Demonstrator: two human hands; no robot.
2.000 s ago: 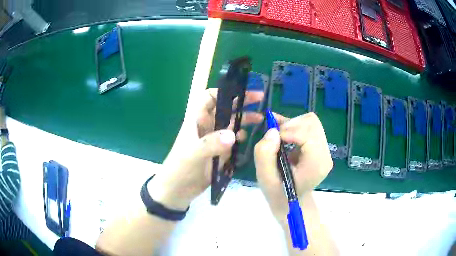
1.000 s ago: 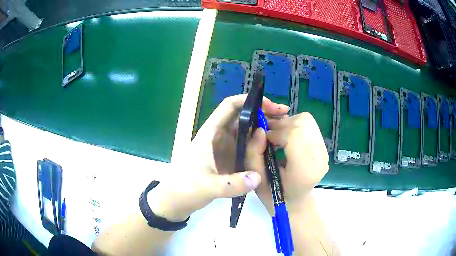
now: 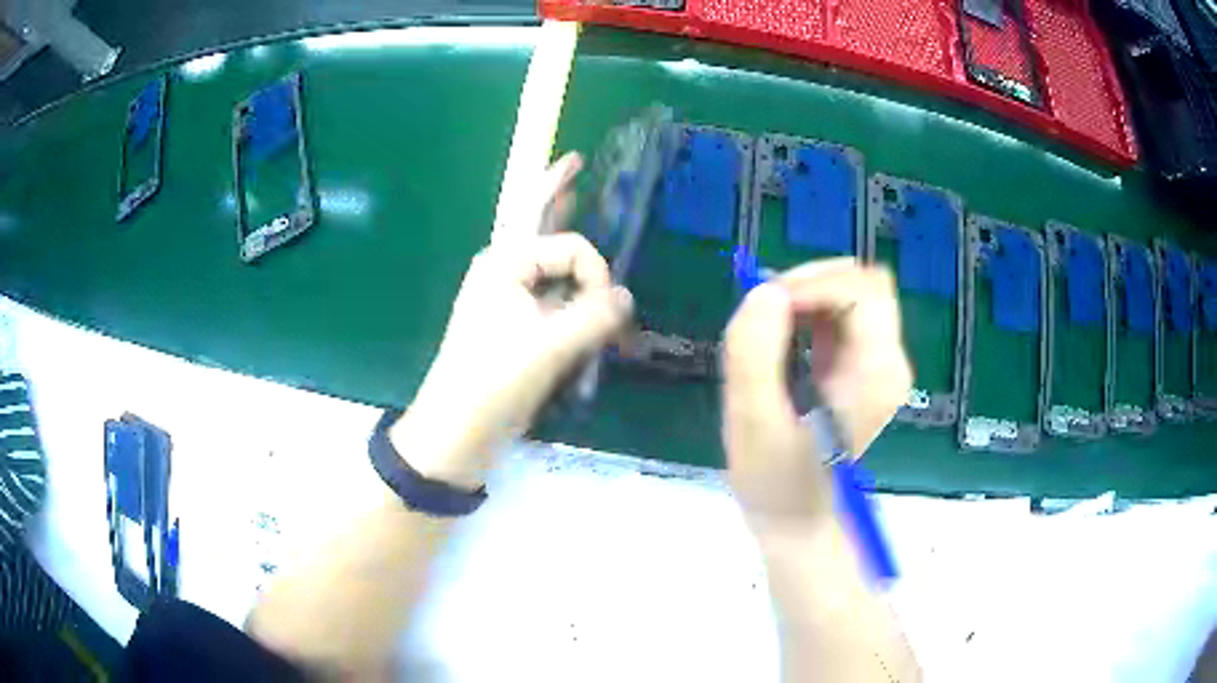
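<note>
My left hand point(image 3: 534, 320), with a black band on the wrist, holds a blurred phone middle frame point(image 3: 627, 187) tilted over the green surface, just right of the yellow divider strip point(image 3: 537, 127). The fingers hide part of the frame. My right hand point(image 3: 814, 360) holds a marker pen point(image 3: 865, 520), its blue tip up and blue end down, apart from the frame. A row of waiting frames point(image 3: 1001, 434) with blue patches lies to the right, partly behind my right hand.
Two spaced frames point(image 3: 278, 238) lie left of the strip. Set-aside frames point(image 3: 140, 507) and a thin blue pen point(image 3: 174, 544) lie on the white paper point(image 3: 320, 534). A red tray point(image 3: 854, 54) is at the back right, black trays point(image 3: 1174, 107) beyond. A striped sleeve point(image 3: 19, 467) shows far left.
The marker has moved right, away from the frame. My left hand has moved left and opened out somewhat, its frame now blurred. Two frames instead of one show left of the strip.
</note>
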